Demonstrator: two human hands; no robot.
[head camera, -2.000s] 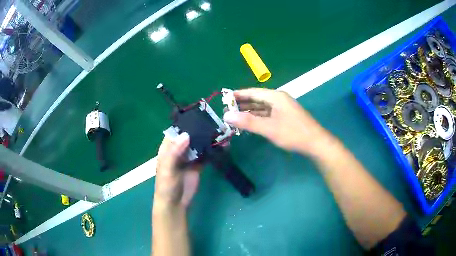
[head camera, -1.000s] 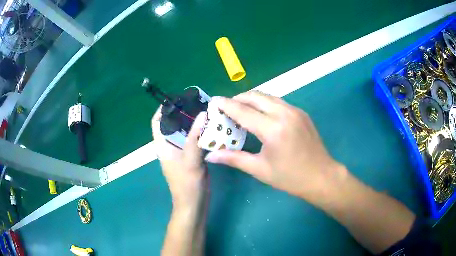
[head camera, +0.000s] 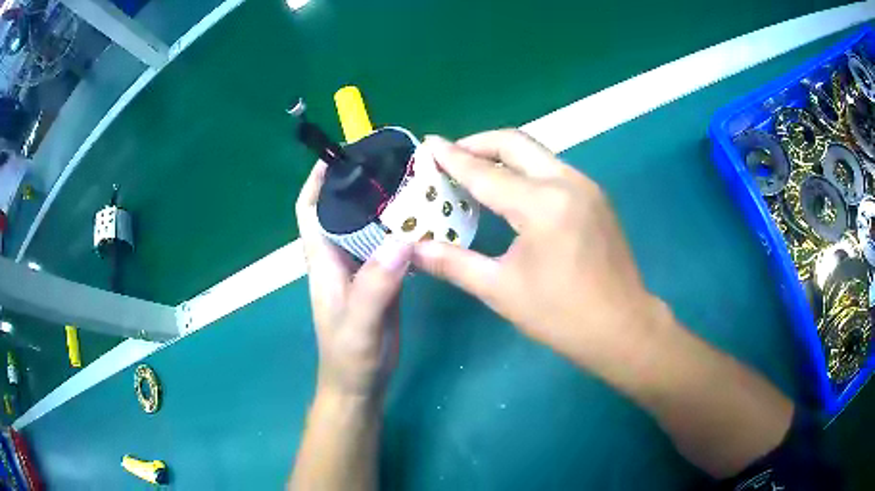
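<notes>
A microphone body (head camera: 369, 187) is held above the bench, its black end face up and its black neck pointing to the upper left. A white control panel (head camera: 443, 213) with gold-brown dots lies against the barrel's right side. Thin red wires show between panel and end face. My left hand (head camera: 350, 288) grips the barrel from below left, its thumb at the panel's lower edge. My right hand (head camera: 547, 240) holds the panel, fingers at its top and thumb at its lower edge. The handle is hidden.
A blue parts bin (head camera: 763, 259) of gold and grey rings stands right. A white rail (head camera: 245, 285) crosses behind my hands. Beyond it are a yellow sleeve (head camera: 353, 113) and another microphone body (head camera: 113, 230). A gold trim ring (head camera: 147, 388) and yellow utility knife (head camera: 145, 468) lie left.
The panel, first held off the open barrel, now lies against its side. The body has turned so its end face shows. The belt items have shifted left in view.
</notes>
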